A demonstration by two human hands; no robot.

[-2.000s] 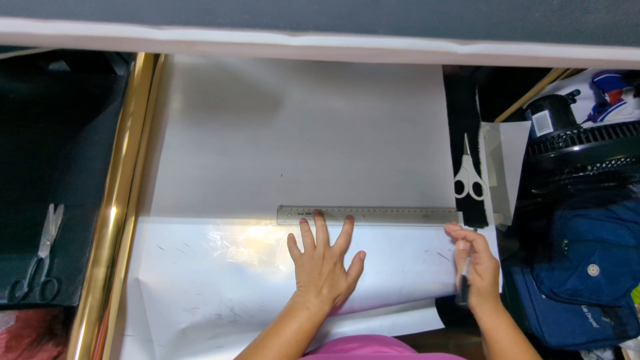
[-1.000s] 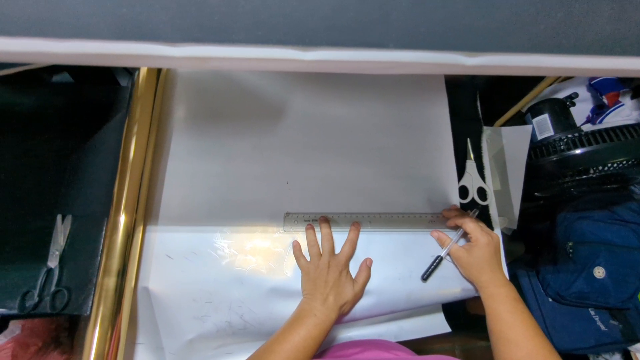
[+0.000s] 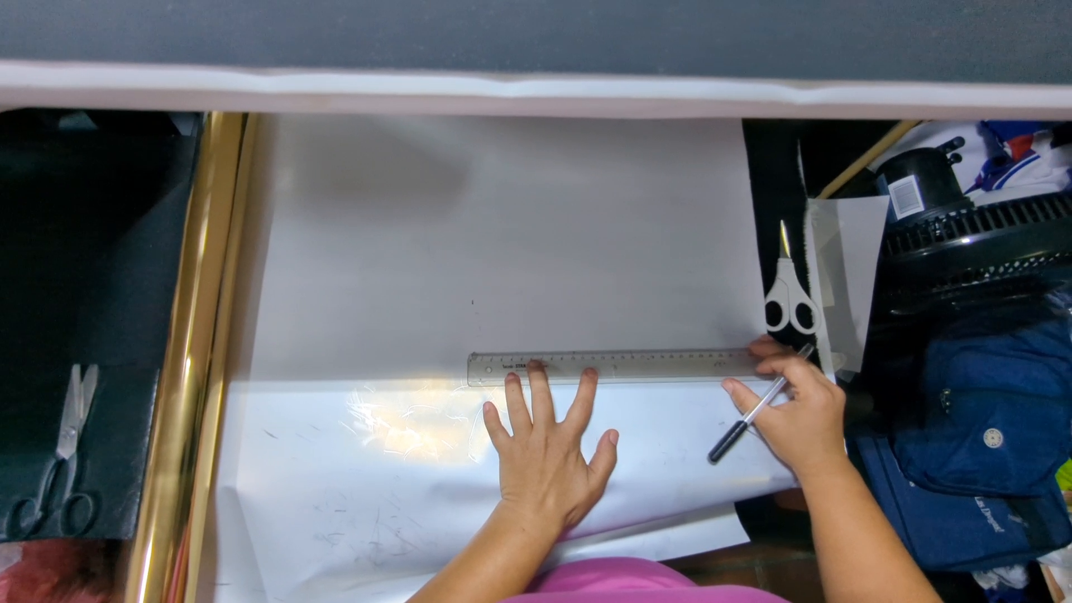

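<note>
A clear plastic ruler [image 3: 653, 365] lies across a large sheet of white paper [image 3: 502, 234], along the line where the dull upper part meets a glossier part. Spread fingertips of my left hand [image 3: 548, 461] press on the ruler's left part, with nothing gripped. My right hand [image 3: 796, 410] is at the ruler's right end, its fingers on that end, and it holds a pen [image 3: 758, 406] slanted, the dark end pointing down-left. White-handled scissors [image 3: 787, 297] lie just above my right hand. A small dark mark shows on the paper above the ruler.
Gold rolls [image 3: 188, 360] run along the paper's left side. Dark-handled scissors [image 3: 63, 461] lie farther left on a dark surface. A pale-edged dark board [image 3: 536, 84] crosses the top. On the right are a grey-white piece [image 3: 846, 276], a black fan-like object [image 3: 980, 226] and a blue bag [image 3: 988, 402].
The pen in my right hand has turned from nearly upright to slanted, and that hand has closed in on the ruler's right end. My left hand stays on the ruler.
</note>
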